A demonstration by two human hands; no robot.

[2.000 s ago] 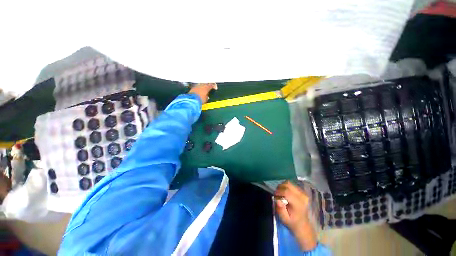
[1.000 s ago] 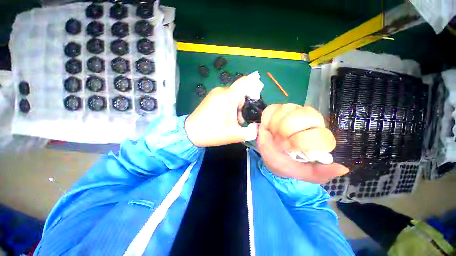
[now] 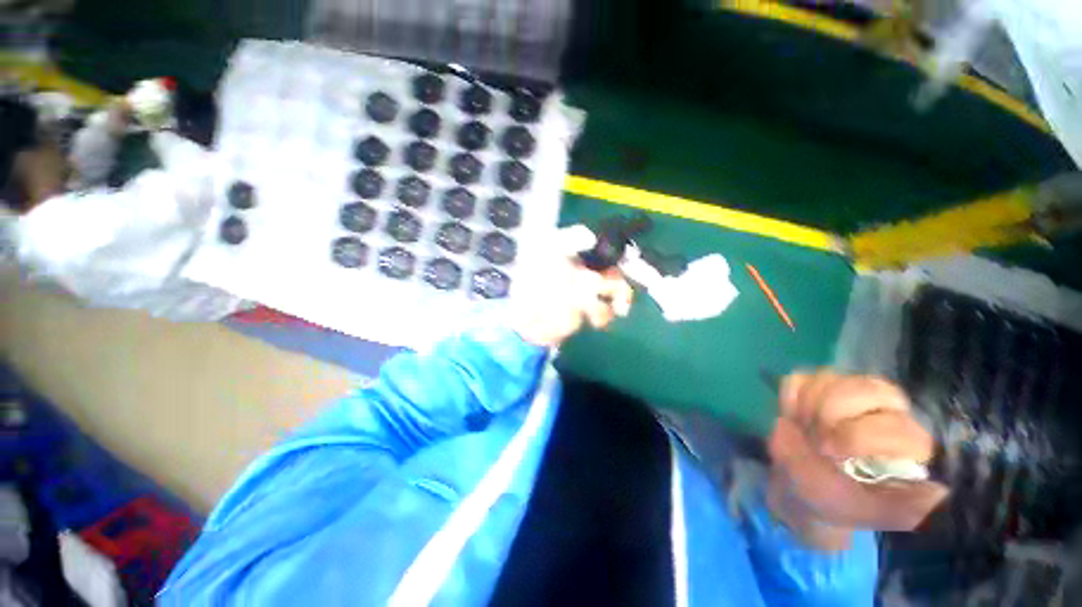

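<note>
My left hand (image 3: 575, 302) is at the near left edge of the green mat, its fingers closed around a black moulded part (image 3: 608, 241); blur hides the exact grip. More black parts lie just beyond it, blurred together. A crumpled white wipe (image 3: 698, 288) lies on the mat right of my left hand. An orange-red stick (image 3: 771, 296) lies right of the wipe. My right hand (image 3: 848, 445) is a blurred fist at the lower right, with a thin dark tip at its front, likely a small hand tool, and a pale bit at its fingers.
A white-lined tray (image 3: 303, 148) at left holds rows of black parts. A black blister tray (image 3: 985, 356) stands at right, partly behind my right hand. Yellow tape (image 3: 712, 216) edges the mat. A person's white sleeve (image 3: 119, 249) is at far left.
The view has swung left. My hands, together around a black part a second ago, are now apart: the left near the loose parts, the right lower right. The wipe is on the mat.
</note>
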